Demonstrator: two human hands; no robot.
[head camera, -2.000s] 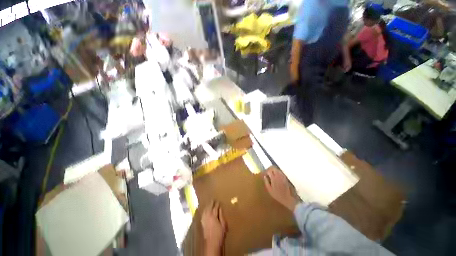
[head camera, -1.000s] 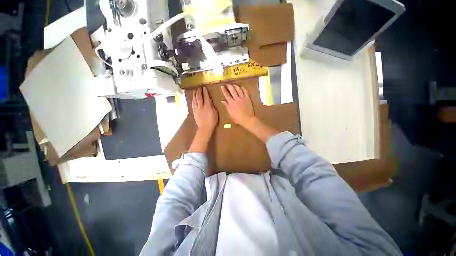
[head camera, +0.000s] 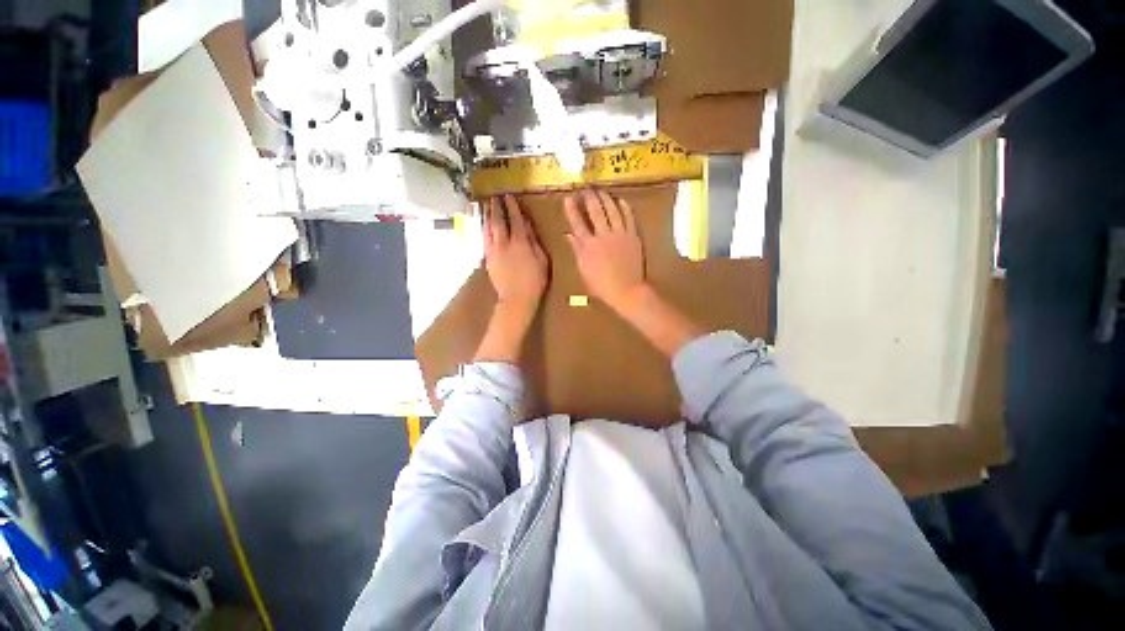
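A brown cut panel (head camera: 605, 358) with a small pale-yellow mark lies flat in front of me, its far edge at the yellow clamp bar (head camera: 592, 168), which has black handwriting. My left hand (head camera: 516, 256) lies flat on the panel, fingertips close to the bar. My right hand (head camera: 607, 253) lies flat on the panel to its right, fingers slightly spread, fingertips also near the bar. Neither hand grips anything. The panel's near edge is hidden by my body. The white machine head (head camera: 358, 111) stands at the upper left, beside the bar.
A white sheet (head camera: 185, 191) lies on a brown panel stack (head camera: 154, 327) at the left. A control panel (head camera: 956, 74) stands at the upper right on a white surface (head camera: 864, 296). More brown panels (head camera: 950, 462) show at the lower right. A black plate (head camera: 339, 296) lies left.
Over two seconds the view has tilted down, and both hands have moved forward on the panel, up to the clamp bar. Since one second ago the hands have stayed nearly in place.
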